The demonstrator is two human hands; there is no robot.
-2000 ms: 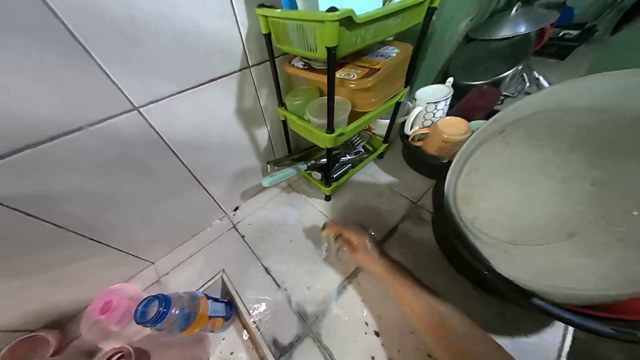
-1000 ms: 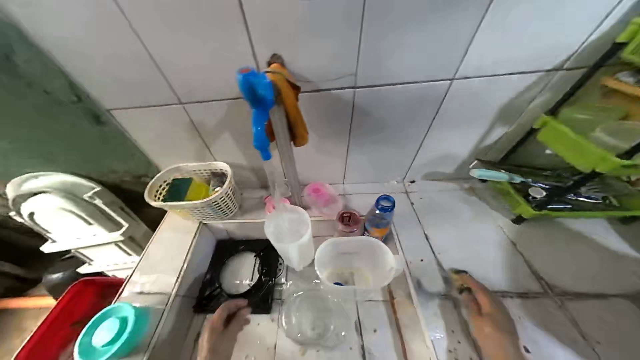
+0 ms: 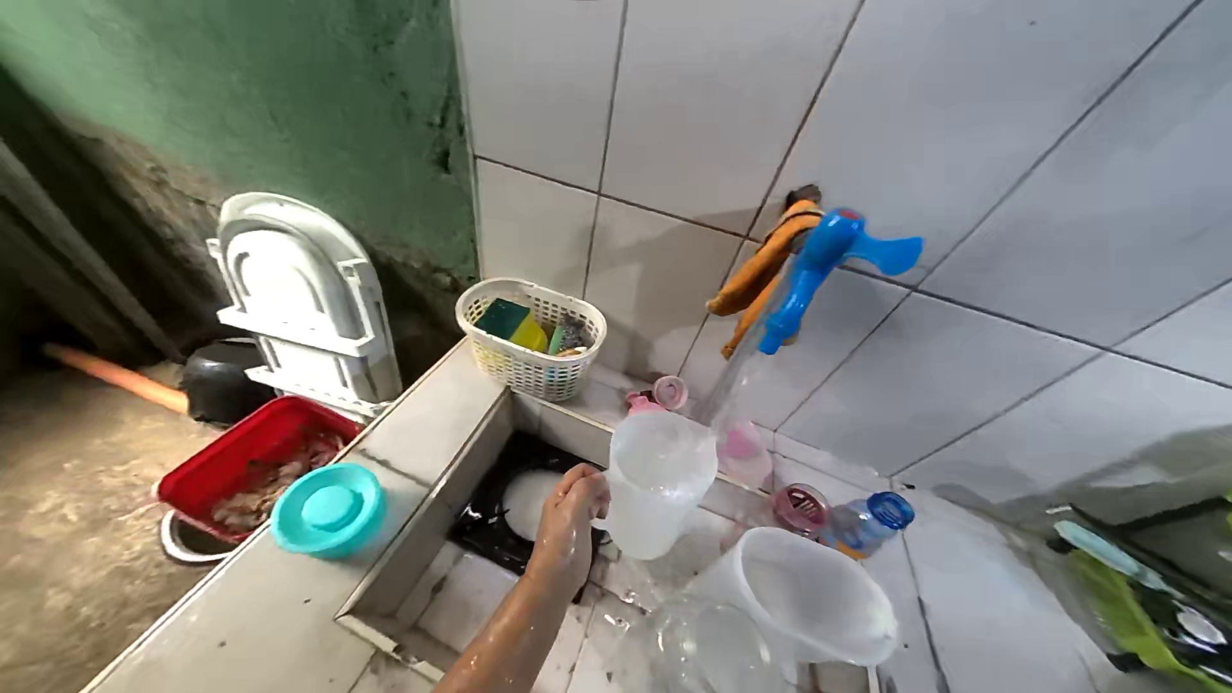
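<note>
My left hand grips the handle of a translucent plastic pitcher, which stands upright over the tiled sink basin. Water runs from the blue tap down to the pitcher's right rim; whether all of it lands inside cannot be told. To the right, a second translucent pitcher leans with its mouth up, beside a clear round container at the bottom edge. A black square tray with a whitish round piece lies in the basin, left of my wrist. My right hand is out of view.
A cream basket with sponges stands on the back ledge. The left ledge holds a turquoise lid; below it is a red basin. A blue-capped bottle and a pink ring-shaped cap are on the right.
The view has swung left over the sink. My left hand, beside the black tray a second ago, now holds the pitcher's handle. My right hand has left the view.
</note>
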